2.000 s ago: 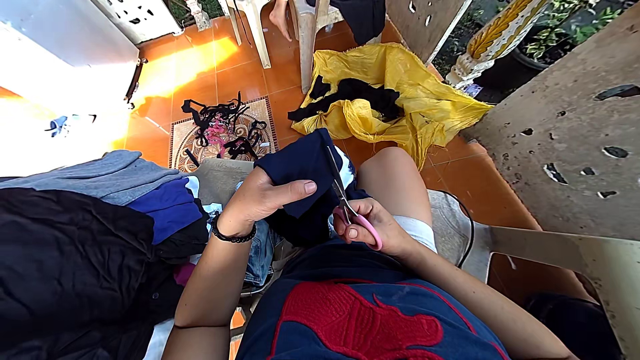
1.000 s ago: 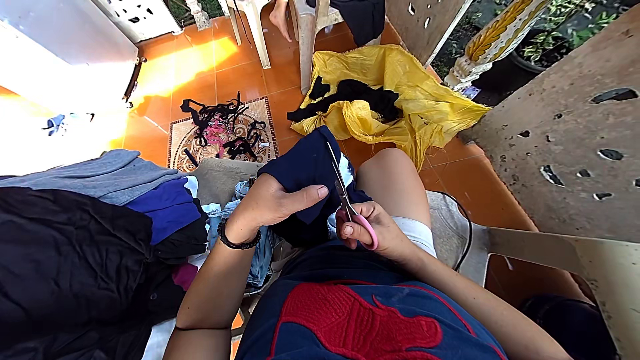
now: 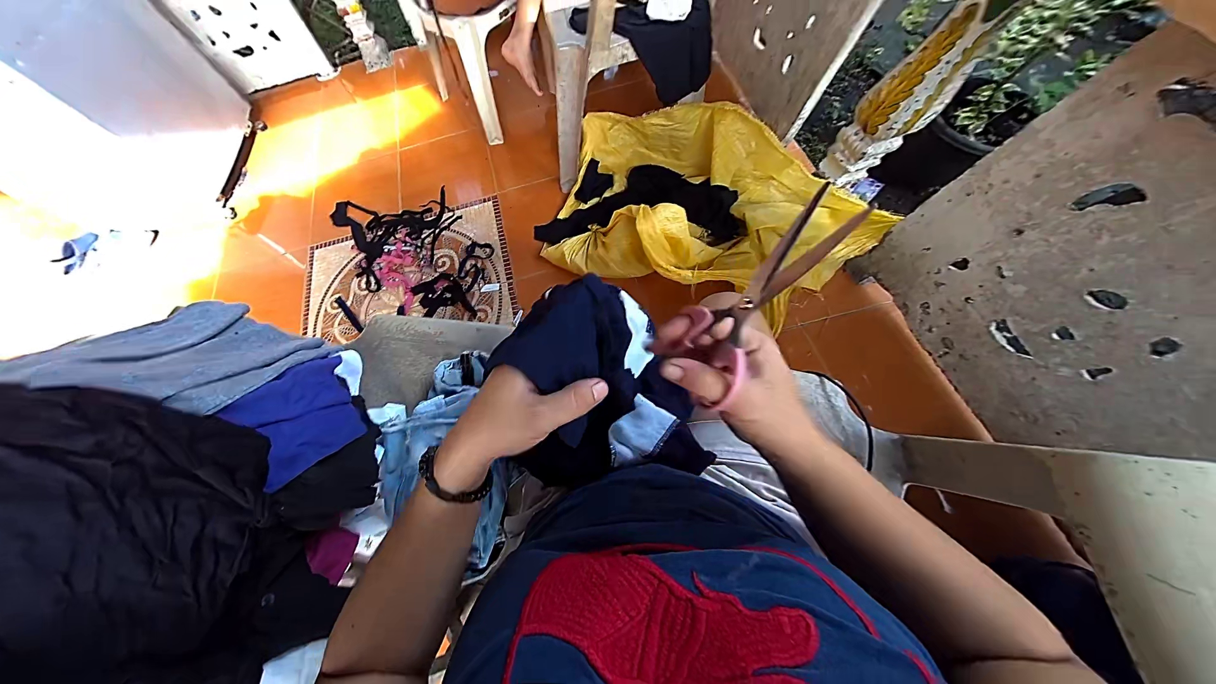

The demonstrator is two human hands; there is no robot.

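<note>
My left hand (image 3: 518,413), with a dark braided bracelet at its wrist, grips a bunched navy and white cloth (image 3: 579,351) over my lap, thumb on top. In my right hand (image 3: 736,380) is a pair of scissors (image 3: 750,302) with pink handles. Its blades stand apart and point up and away, clear of the cloth, in front of the yellow sack. My fingers are in or around the handle loops; exactly how is not plain.
Dark, blue and grey clothes (image 3: 123,513) lie heaped at my left, beside light blue denim (image 3: 427,427). Black and pink scraps (image 3: 408,266) lie on a patterned tile. A yellow sack (image 3: 646,142) holds black cloth. A plastic chair (image 3: 475,76) and a person's bare foot (image 3: 521,59) are ahead.
The scissors were at the navy cloth, held nearly closed; my right hand has swung them up and right, off the cloth, with the blades spread. My left hand still holds the cloth.
</note>
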